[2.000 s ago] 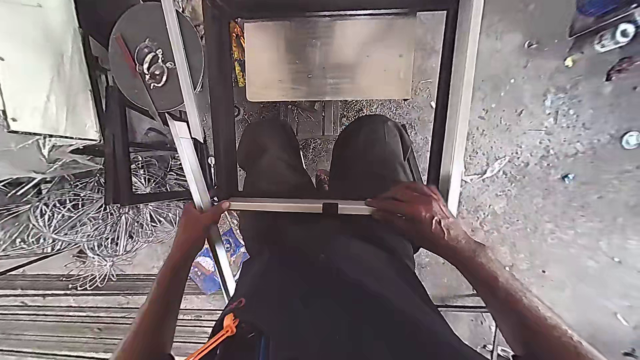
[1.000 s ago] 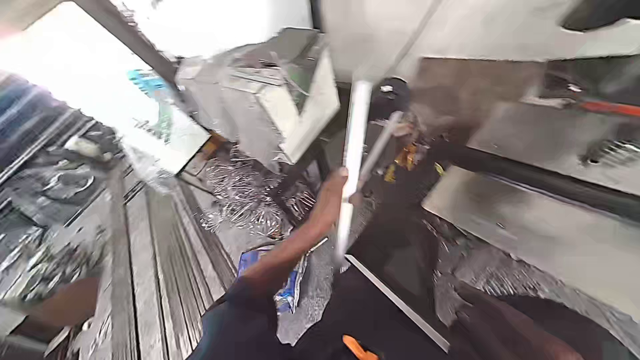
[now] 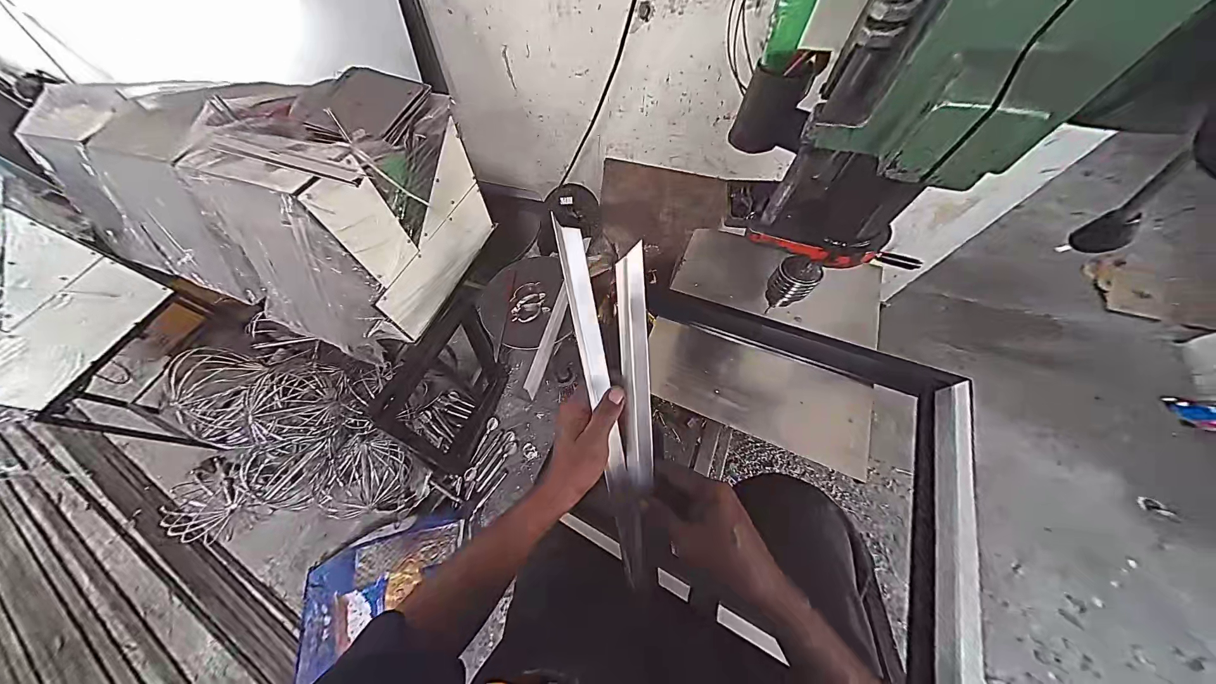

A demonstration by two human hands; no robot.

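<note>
My left hand (image 3: pixel 581 446) grips a long silver metal strip (image 3: pixel 587 323), held upright with its thumb across it. Beside it stands a second angled metal strip (image 3: pixel 634 351) with a slanted top end. My right hand (image 3: pixel 708 518) is around the lower part of the strips, its fingers partly in shadow; which strip it holds is hard to tell. A black and silver rectangular frame (image 3: pixel 953 532) rests about my lap, its near side crossing under my hands.
A green drill press (image 3: pixel 978 95) stands at the upper right. Coiled wire (image 3: pixel 313 437) lies on the floor at left near a black metal stand (image 3: pixel 446 380). Plastic-wrapped panels (image 3: pixel 275 199) are behind. A blue bag (image 3: pixel 332 589) and long metal bars (image 3: pixel 114 570) are at lower left.
Both hands have left the near side of the frame, where they were two seconds ago, and are now together at the upright strips. The view has swung upward and left.
</note>
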